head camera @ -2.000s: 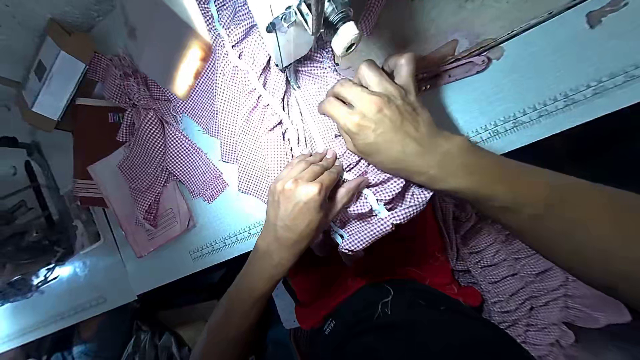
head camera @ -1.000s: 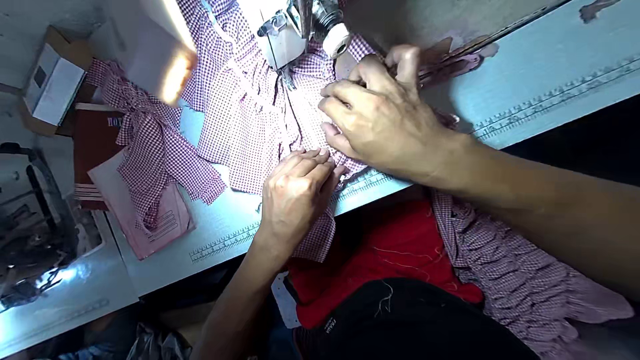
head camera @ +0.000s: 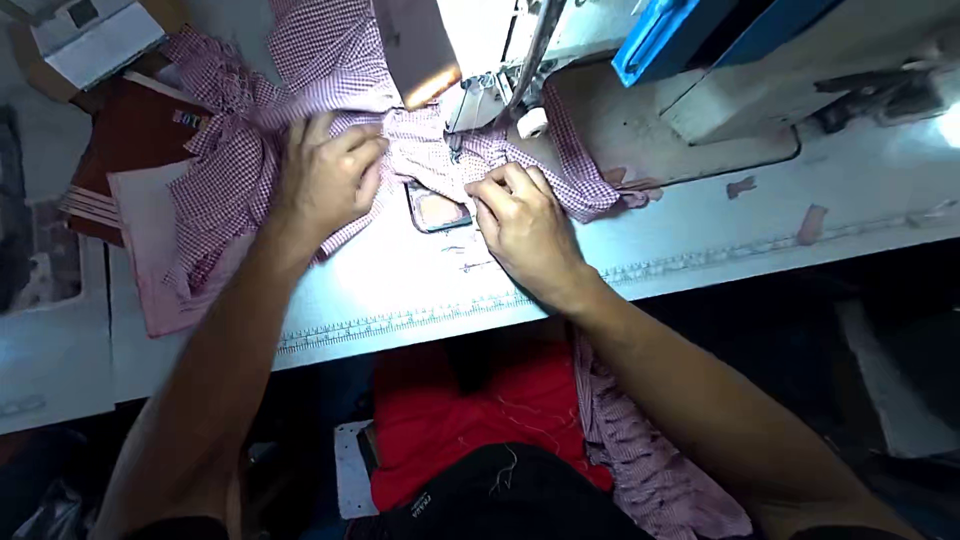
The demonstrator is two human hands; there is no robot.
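Observation:
Red-and-white checked fabric (head camera: 427,150) lies under the presser foot (head camera: 454,142) of a sewing machine (head camera: 480,97). My right hand (head camera: 525,225) pinches the cloth's edge between thumb and fingers, just right of and below the needle area. To the left of the foot, my left hand (head camera: 330,172) is over the gathered cloth, its fingers bent and slightly blurred; whether it grips the cloth cannot be told. A checked strip (head camera: 574,165) curves past my right hand. More checked pieces (head camera: 225,165) are heaped at the left.
A brown book (head camera: 142,127) and a pink booklet (head camera: 150,300) lie beneath the left heap, beside an open box (head camera: 97,37). A measuring tape (head camera: 405,319) runs along the table's front edge. Cloth scraps (head camera: 812,225) lie at right. Gathered fabric (head camera: 645,457) hangs by the lap.
My left hand has moved left, away from my right hand. The checked cloth has shifted off the front edge, exposing a plate below the foot. The view has shifted noticeably.

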